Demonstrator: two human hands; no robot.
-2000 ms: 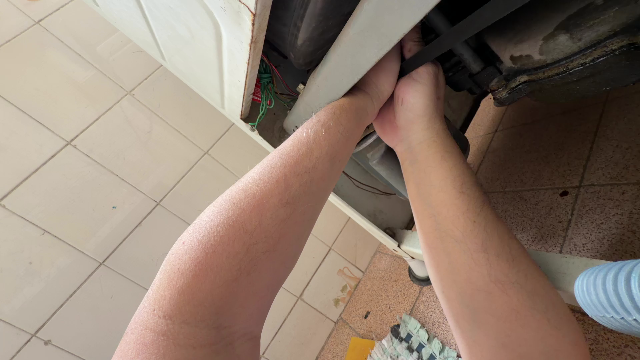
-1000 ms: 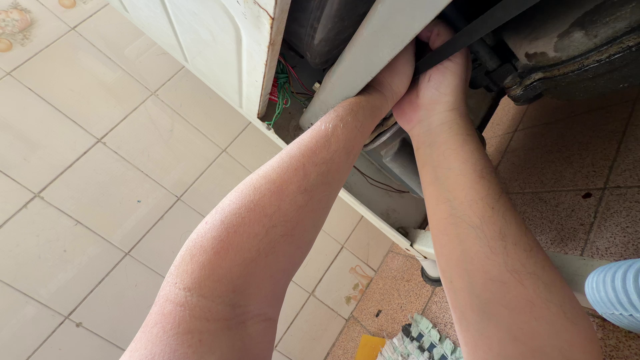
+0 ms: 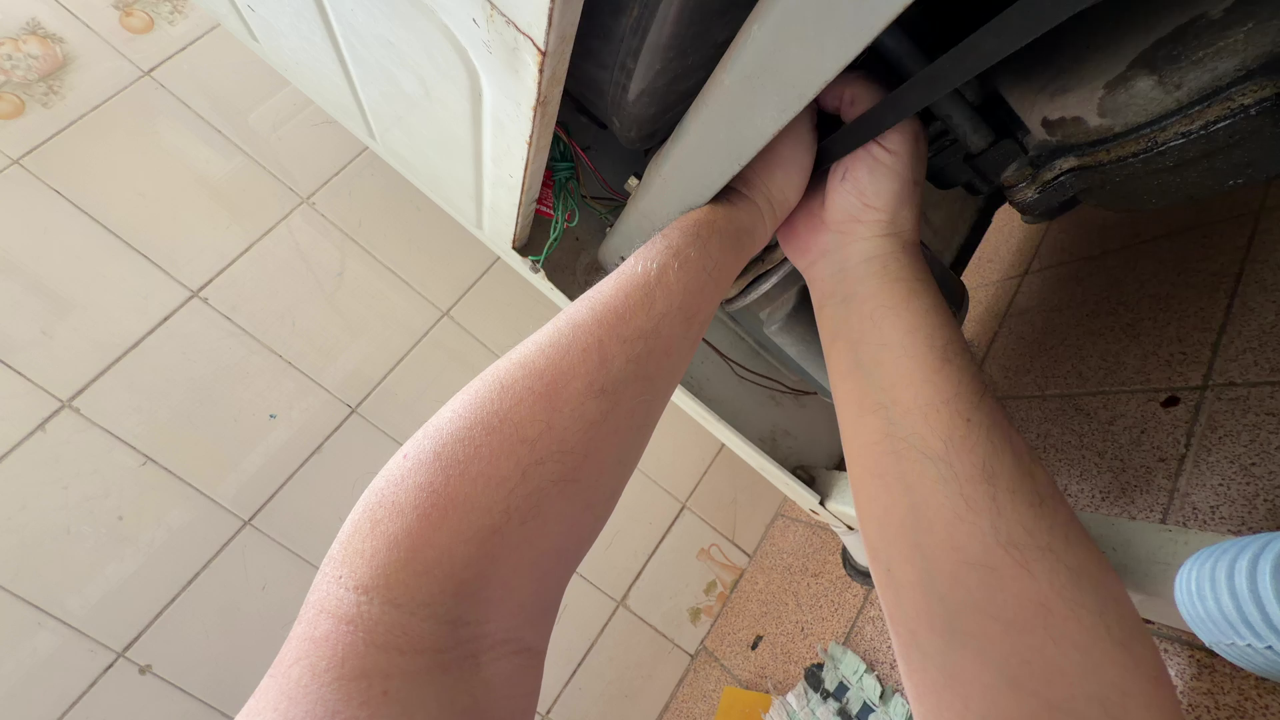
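Note:
Both my hands reach into the opened underside of a white metal appliance, whose cabinet panel (image 3: 430, 90) shows rust at its edge. My left hand (image 3: 780, 170) goes behind a pale metal bar (image 3: 760, 100), its fingers hidden. Beside it, my right hand (image 3: 870, 180) is at a flat black belt (image 3: 940, 80) that crosses over it; most of its fingers are out of sight. The wrists lie close together. Below the hands is a grey rounded part (image 3: 790, 325), perhaps a motor, partly covered by my forearms.
Green and red wires (image 3: 563, 195) hang inside the cabinet, left of the bar. A dark, grimy drum housing (image 3: 1130, 120) is at the upper right. A light blue corrugated hose (image 3: 1235, 600) lies at the right edge. A woven rag (image 3: 840, 690) and a yellow piece (image 3: 742, 703) are on the tiled floor.
Both hands remain inside the cabinet by the belt. The view has shifted slightly, with more floor showing at the upper left.

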